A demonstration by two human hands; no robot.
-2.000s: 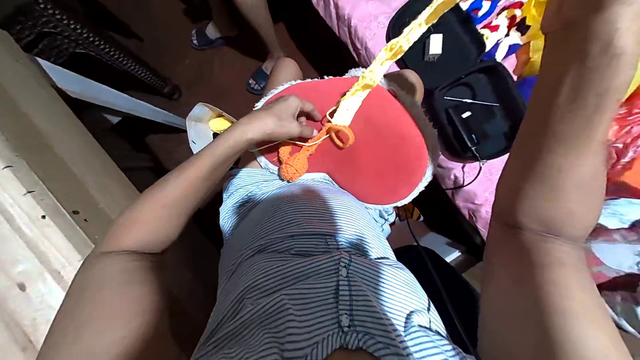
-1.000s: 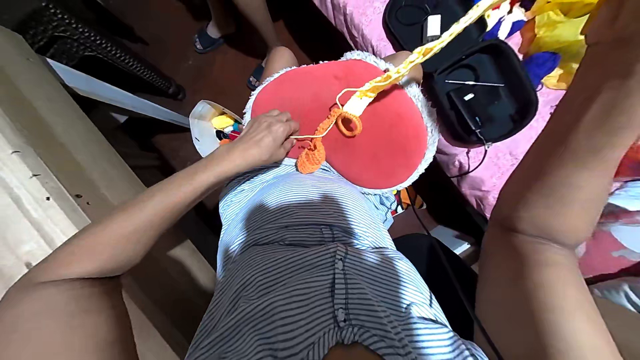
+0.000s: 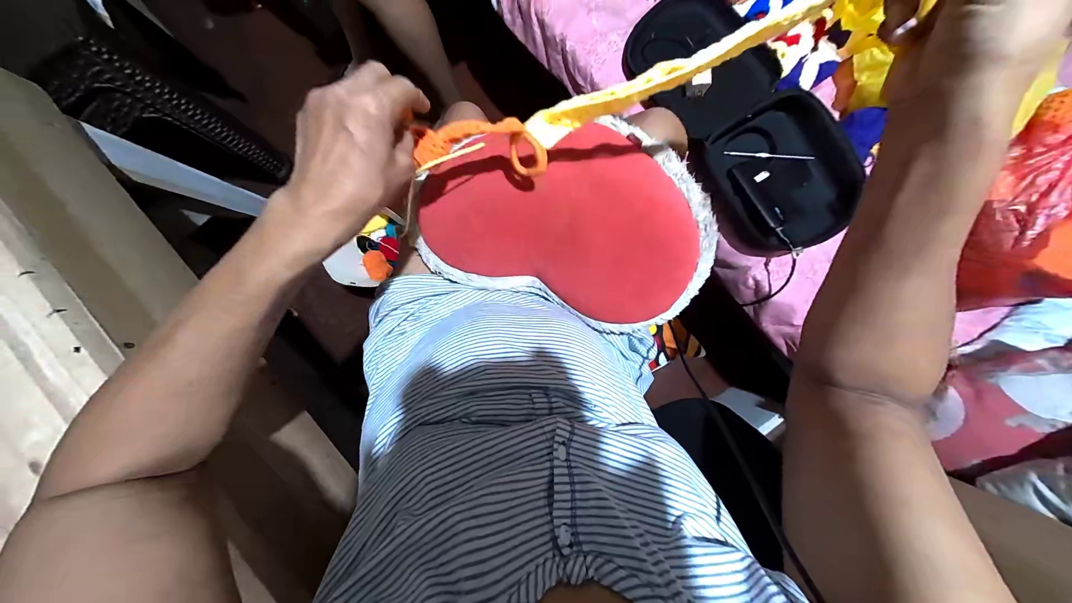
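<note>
A long yellow and orange crocheted strip runs across the view, its yellow part (image 3: 670,75) rising to the upper right. My left hand (image 3: 356,138) is closed on its orange end (image 3: 469,138), beside a small orange loop (image 3: 528,155). A loose strand of yellow yarn lies along the orange part. At the top right edge, my right hand (image 3: 930,21) is near the strip's far end; the frame edge cuts it off, and its grip is not clear. Below the strip, a red cushion with a white fluffy rim (image 3: 569,218) rests on my lap.
An open black zip case (image 3: 787,209) with a thin metal tool (image 3: 769,155) lies on the pink bedding (image 3: 544,33) at right. Colourful crochet pieces and a red plastic bag (image 3: 1022,226) lie farther right. A white container (image 3: 356,264) of small colourful items stands at left, near a person's leg (image 3: 410,38).
My left hand has lifted from the cushion and moved up with the orange end. The strip now stretches above the cushion, where the orange part lay on it before.
</note>
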